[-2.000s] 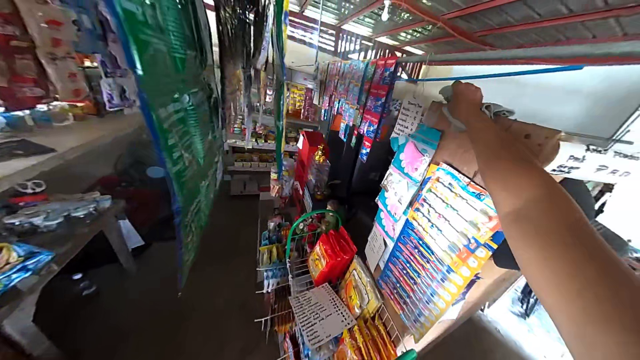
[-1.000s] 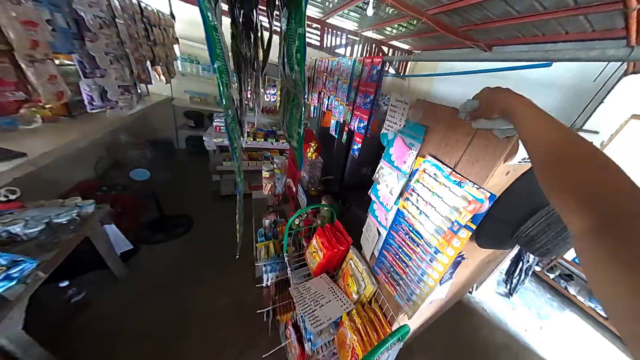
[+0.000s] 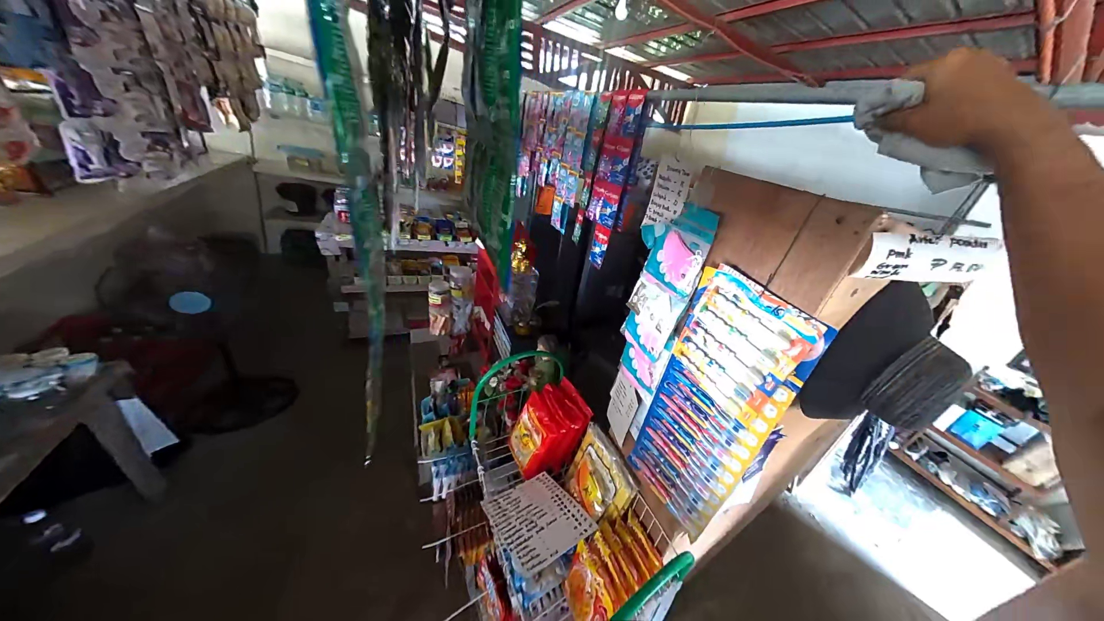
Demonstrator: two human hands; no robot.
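At the upper right my right hand is raised and closed around a grey cloth, which it presses on a horizontal metal pipe under the roof. A blue cord runs just below the pipe. Beneath the arm stands a wooden panel with a card of toothbrushes hung on it. A paper sign with handwriting and a stack of black discs, perhaps hats, are at the panel's right side. My left hand is out of view.
A wire rack with green handles holds snack packets at lower centre. Green sachet strips hang from above at centre left. A standing fan, a table and a counter are at left; shelves stand at lower right.
My right hand, with the grey cloth, was at the wooden panel's top edge one second ago; now it is on the pipe above. The view has shifted somewhat.
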